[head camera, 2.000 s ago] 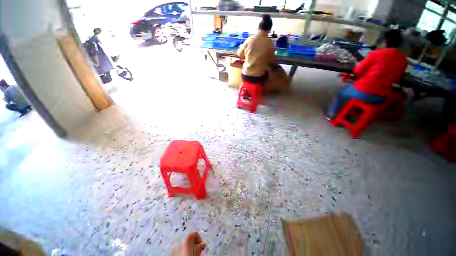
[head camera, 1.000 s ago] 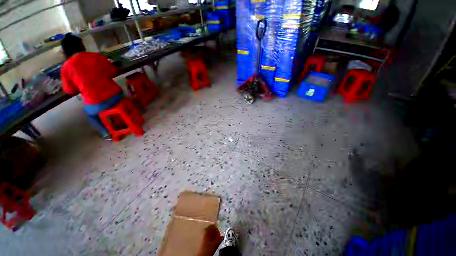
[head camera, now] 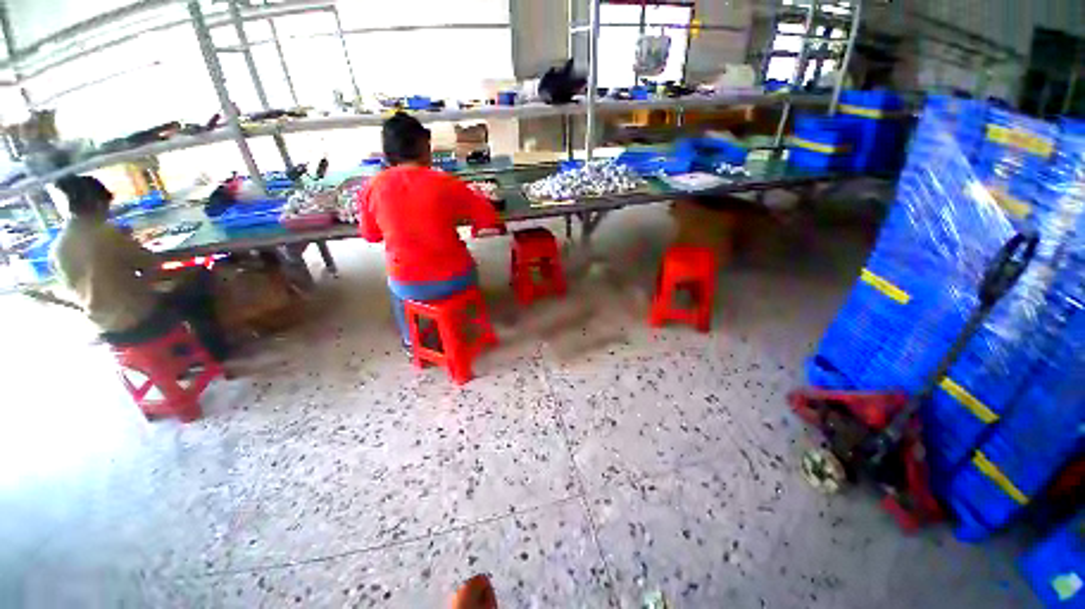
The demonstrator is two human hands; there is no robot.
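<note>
A small, blurred skin-coloured part, seemingly my left hand, shows at the bottom edge, left of centre. Its fingers and anything in it cannot be made out. My right hand is not in view. Ahead is a red stool with no one on it. Beyond it stands the long green-topped bench, with a heap of small white pieces on top. Both are well away from my hand.
A person in red sits on a red stool at the bench. Another person sits at left. Film-wrapped blue crates stand at right, with a pallet jack in front. Speckled floor lies before me.
The view has swung right, then partly back left, so the bench now lies ahead and the crates at right. The brown cardboard and my shoe have left the picture. Less of the hand shows.
</note>
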